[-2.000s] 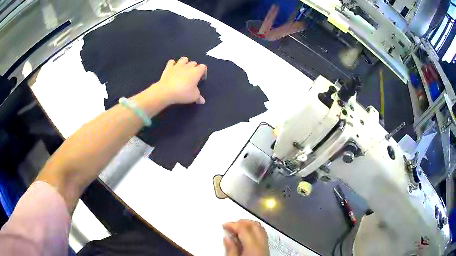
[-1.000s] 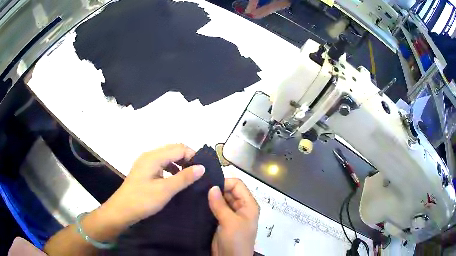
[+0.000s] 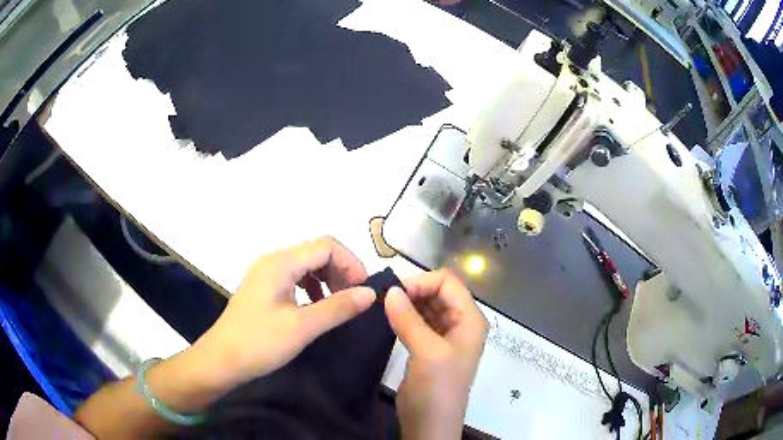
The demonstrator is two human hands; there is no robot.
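Note:
A black fabric piece (image 3: 343, 369) hangs from both hands over the table's front edge and the wearer's lap. My left hand (image 3: 300, 301), with a pale green bracelet, pinches its top edge between thumb and fingers. My right hand (image 3: 442, 331) pinches the same edge just to the right, the thumbs nearly touching. A small corner of fabric stands up between the fingertips. The pile of black cut pieces (image 3: 275, 69) lies on the white table (image 3: 257, 198), beyond the hands. Whether the held fabric is one layer or two cannot be told.
The white sewing machine head (image 3: 515, 112) stands right of the pile over the grey machine bed (image 3: 532, 266). A red-and-black tool (image 3: 608, 265) lies on the bed. A black cord (image 3: 605, 361) loops by the machine's base. A blue bin (image 3: 39, 361) shows at the lower left.
My left hand has come back from the pile and both hands now hold a black piece. Since one second ago, the fingertips have drawn closer together at its top edge. The view has shifted.

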